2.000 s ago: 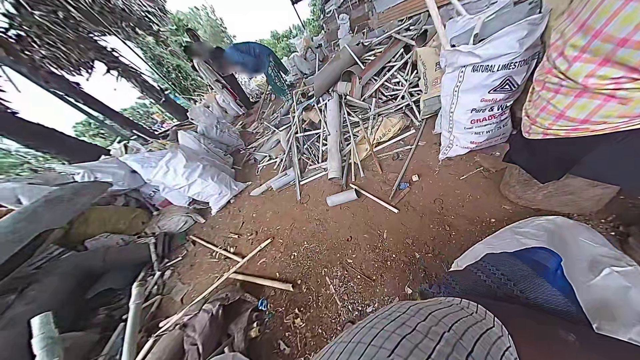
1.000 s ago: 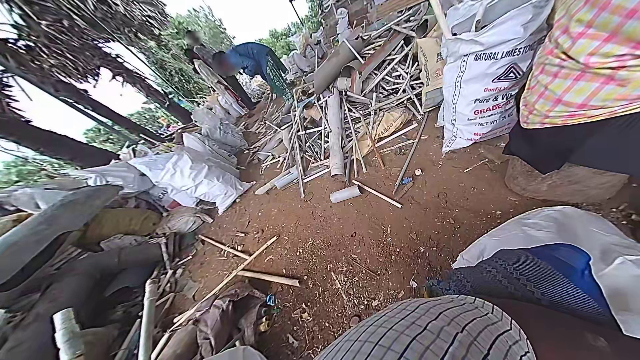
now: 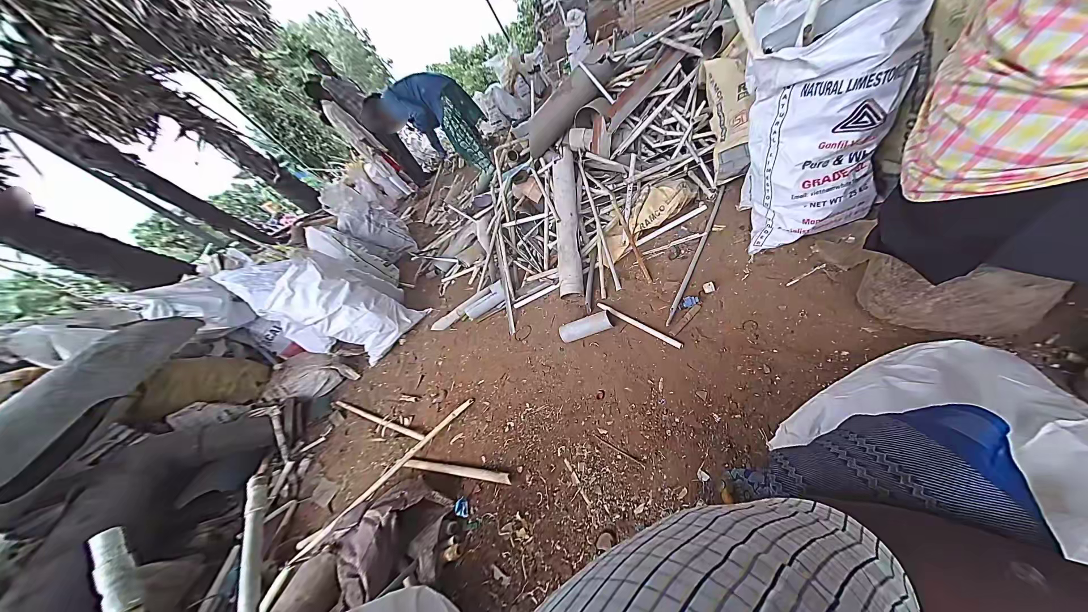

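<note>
Neither my left hand nor my right hand shows in the head view, so what they hold or touch is hidden. At the bottom is striped cloth (image 3: pixel 748 561), seemingly over my own body. To its right lie a patterned blue-grey fabric (image 3: pixel 901 472) and a white sack (image 3: pixel 926 374) with a blue inside. A large heap of pipes and sticks (image 3: pixel 544 221) lies farther off, with a thick grey pipe (image 3: pixel 568 225) on it. A short piece of grey pipe (image 3: pixel 586 327) rests on the bare soil beside a thin pale stick (image 3: pixel 639 325).
A full white printed sack (image 3: pixel 824 127) stands at the upper right, near a person in a checked garment (image 3: pixel 994 110). Another person (image 3: pixel 433 106) bends over beyond the heap. White sacks (image 3: pixel 323 297) lie at left. Crossed sticks (image 3: pixel 408 450) and pipes (image 3: pixel 252 544) lie at lower left.
The bent-over person beyond the heap has shifted posture slightly, and a figure beside that person shows more plainly than two seconds ago. The pipes and sacks near me lie as before.
</note>
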